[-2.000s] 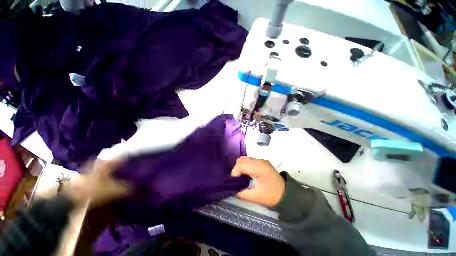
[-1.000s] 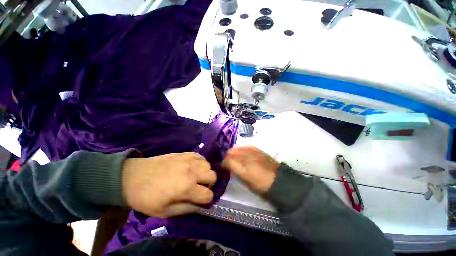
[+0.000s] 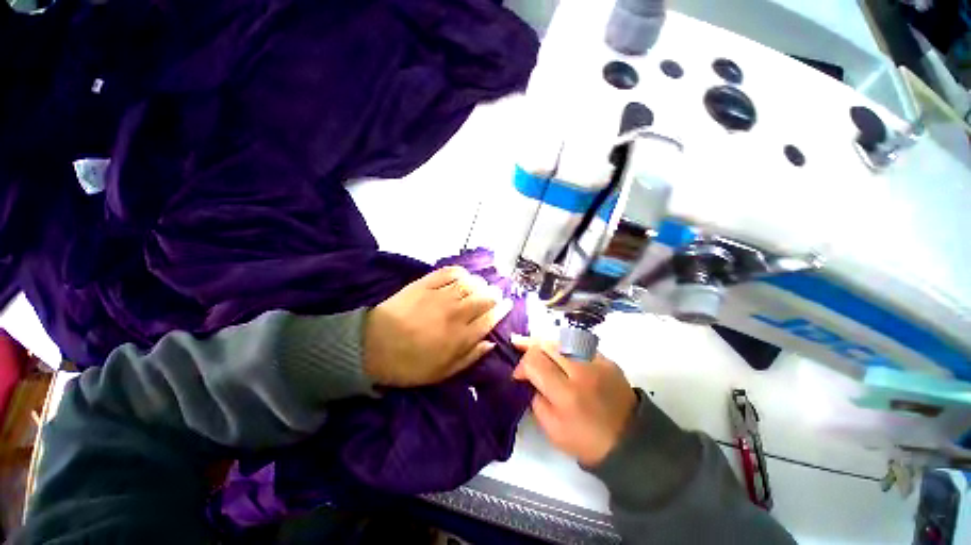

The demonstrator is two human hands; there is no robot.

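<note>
A dark purple garment (image 3: 447, 426) lies at the sewing machine (image 3: 788, 202), its edge bright lilac under the lamp by the presser foot and needle (image 3: 527, 275). My left hand (image 3: 437, 327) lies on the cloth just left of the needle, fingertips pressing it near the edge. My right hand (image 3: 575, 399) is at the right edge of the cloth, below the ribbed grey knob (image 3: 578, 341), thumb and finger pinching the edge. The needle tip is too small to tell from the metal parts.
A large purple cloth heap (image 3: 245, 138) with a white label (image 3: 92, 175) covers the left of the table. Red-handled snips (image 3: 750, 447) lie at right, near a dark cord. A pale green box (image 3: 916, 390) is on the machine arm. A black pad (image 3: 749, 346) lies under the arm.
The left hand swung from the blurred far left onto the cloth, then up beside the needle. The right hand stays at the cloth's right edge. The view has shifted, and the cloth now bunches below the hands.
</note>
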